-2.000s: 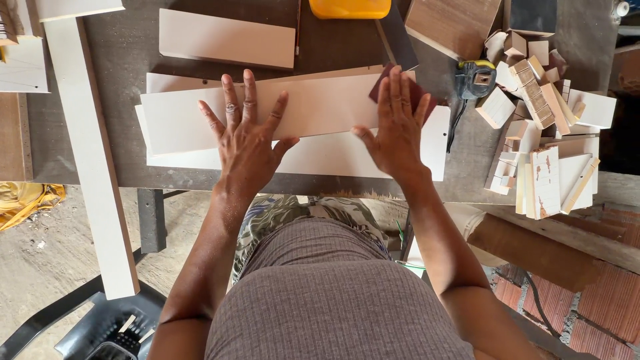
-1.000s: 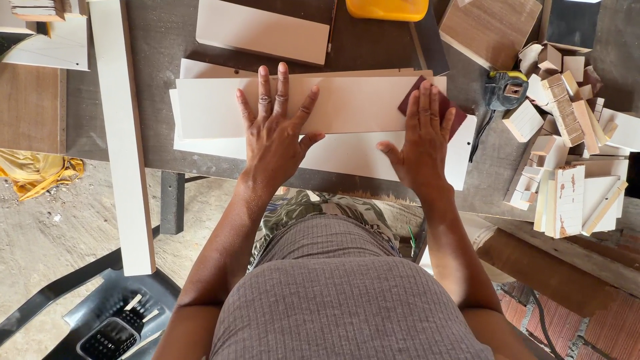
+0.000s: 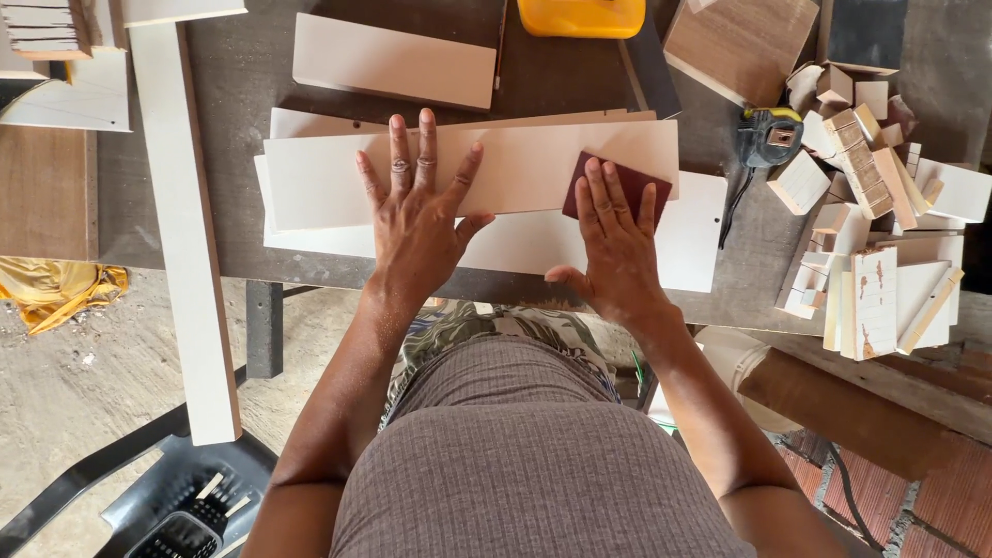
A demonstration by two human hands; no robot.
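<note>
My left hand (image 3: 418,209) lies flat with spread fingers on the left half of a white board (image 3: 527,167). Under my right hand (image 3: 620,225) is a dark red sheet of sandpaper (image 3: 655,194), pressed flat by the fingers against the right end of that board; the thumb points out to the left. More white boards (image 3: 511,244) lie beneath, at slightly different angles, one with a small hole near its right end. Behind them rests another white board (image 3: 395,62), apart from the stack. A pencil (image 3: 501,46) lies beside its right end.
A tape measure (image 3: 769,138) sits right of the boards, near a heap of wood offcuts (image 3: 876,201). A yellow container (image 3: 581,17) stands at the back. At left a long white board (image 3: 190,232) overhangs the table's front edge, above a black plastic chair (image 3: 178,496).
The right hand and sandpaper sit slightly lower on the board's right end than a second ago, and more of the sandpaper shows. The left hand stays on the board. The view has shifted somewhat.
</note>
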